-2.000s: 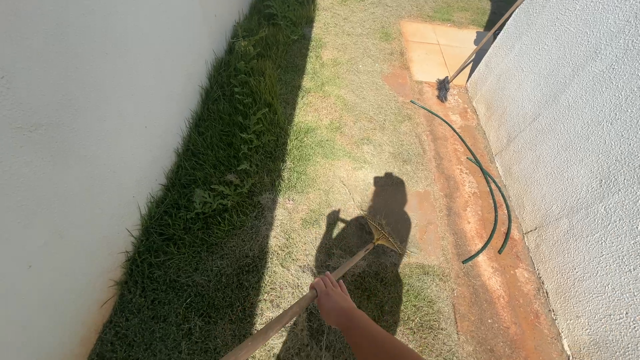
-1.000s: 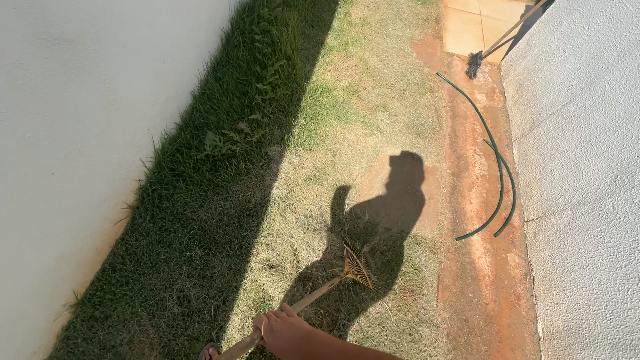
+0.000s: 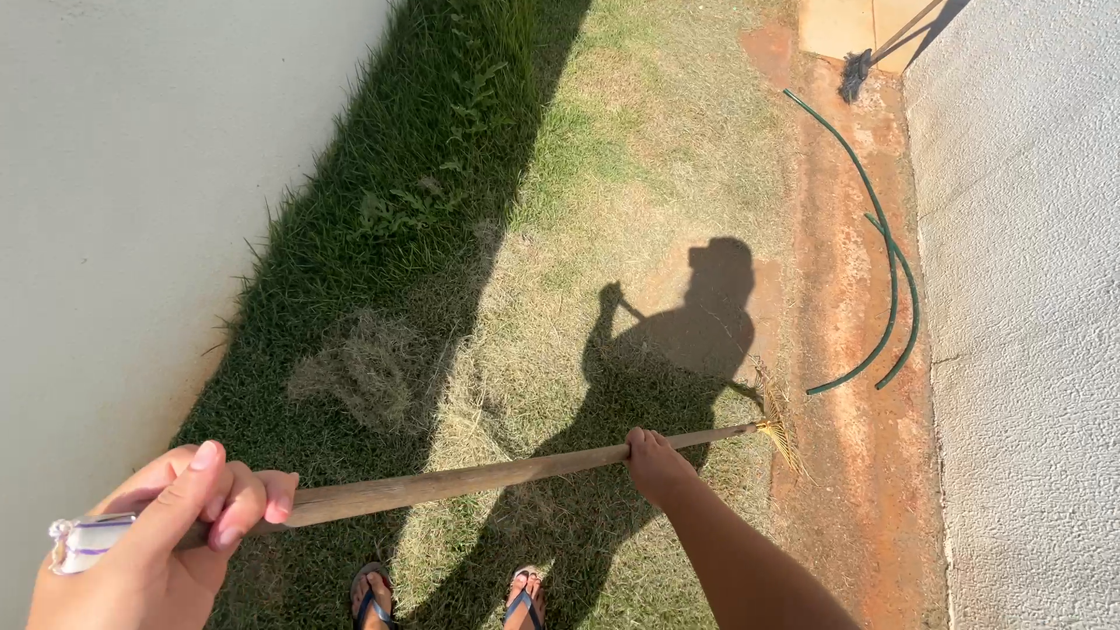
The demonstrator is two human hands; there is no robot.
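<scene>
My left hand (image 3: 175,516) is wrapped round the top end of a leaf rake's wooden handle (image 3: 455,483), near a whitish wrapping with purple lines at the handle's end. Farther down the same handle, my right hand (image 3: 652,459) grips it from above. The rake's yellow fan head (image 3: 779,429) rests at the border between the mown grass and the reddish strip, its tines partly mixed with dry stalks. A heap of dry grass clippings (image 3: 363,372) lies in the shade on the left.
Two green hose pieces (image 3: 888,254) cross on the reddish strip beside the textured white wall (image 3: 1032,262). A broom or mop head (image 3: 856,74) stands at the tiles, upper right. Taller grass (image 3: 420,149) borders the left wall (image 3: 157,175). My sandalled feet (image 3: 525,599) are at the bottom.
The rake head has moved right, from the grass in my shadow to the reddish strip's edge. My left hand has come into view on the handle's end.
</scene>
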